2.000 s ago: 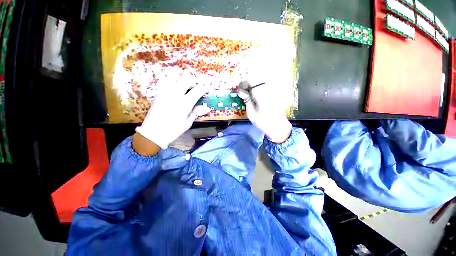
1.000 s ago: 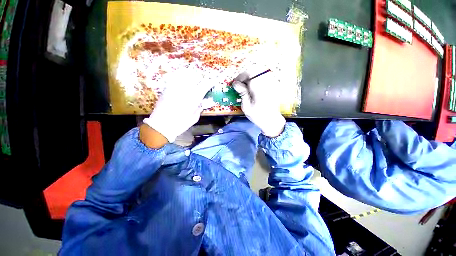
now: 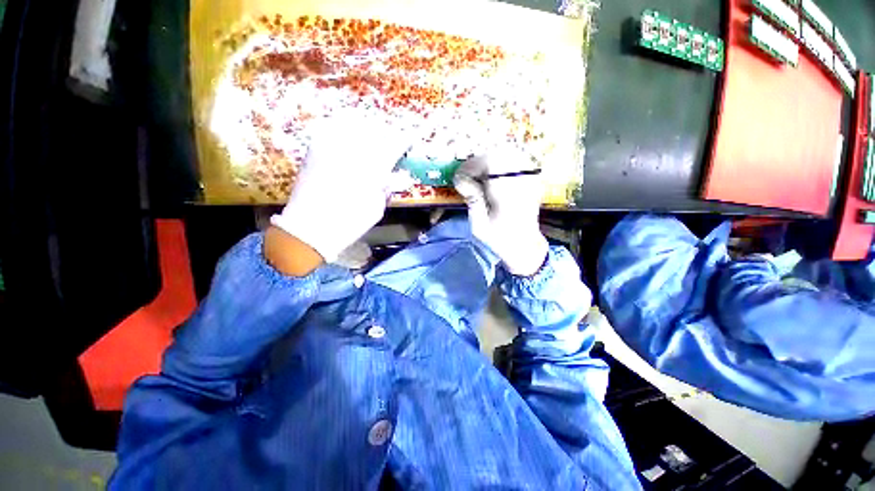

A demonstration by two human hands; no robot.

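Observation:
A green circuit board strip lies level over the lower edge of a yellow sheet covered in orange and red dots. My left hand, in a white overexposed glove, holds the board's left end. My right hand, also white-gloved, is at the board's right end and grips a thin dark pointed tool, whose shaft points right. The fingertips have a grey look. The tool's working tip is hidden or too small to tell.
A green board strip lies on the dark green mat. A red mat with several boards is at right, above a neighbour's blue sleeves. A black tray stands at left, a red-lined tray lower left.
The bench and sheet sit higher in the view. The tool's shaft has turned from slanting up to nearly level. Both hands stay at the board, and less of the board shows.

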